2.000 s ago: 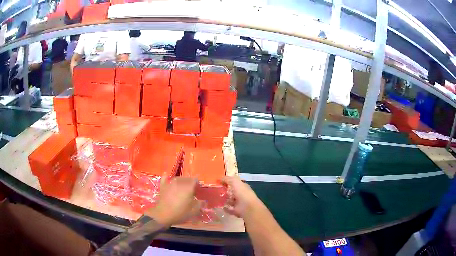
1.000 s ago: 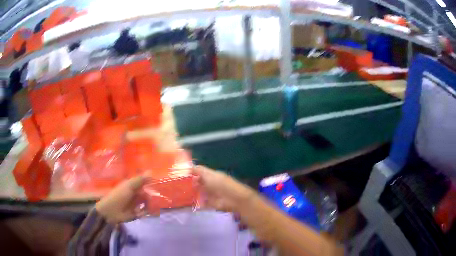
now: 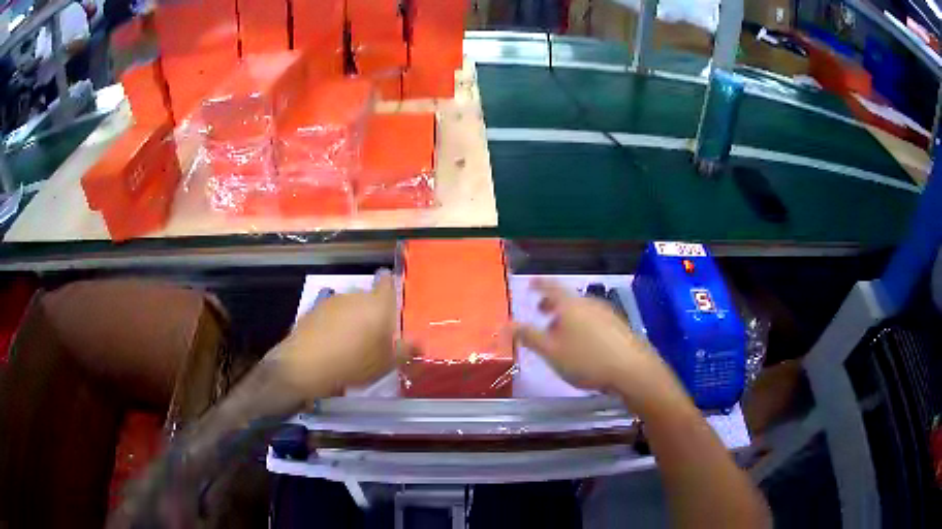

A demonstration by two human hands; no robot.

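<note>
An orange product box in a clear shrink bag lies on the white bed of the sealer, its near end by the silvery sealing bar. My left hand holds the box's left side. My right hand is at the right side, fingers apart, fingertips near the box's lower right edge; whether they touch the film is hard to tell. The bag's wrinkled film shows at the box's near end.
A blue control unit stands at the bed's right end. A plywood board behind bears stacked and bagged orange boxes. A brown carton is at left. A teal bottle and a dark phone-like object are on the green conveyor.
The bagged box has come from the plywood board onto the sealer bed, with both hands beside it. The view has tilted down. My right hand's fingers have spread from the box.
</note>
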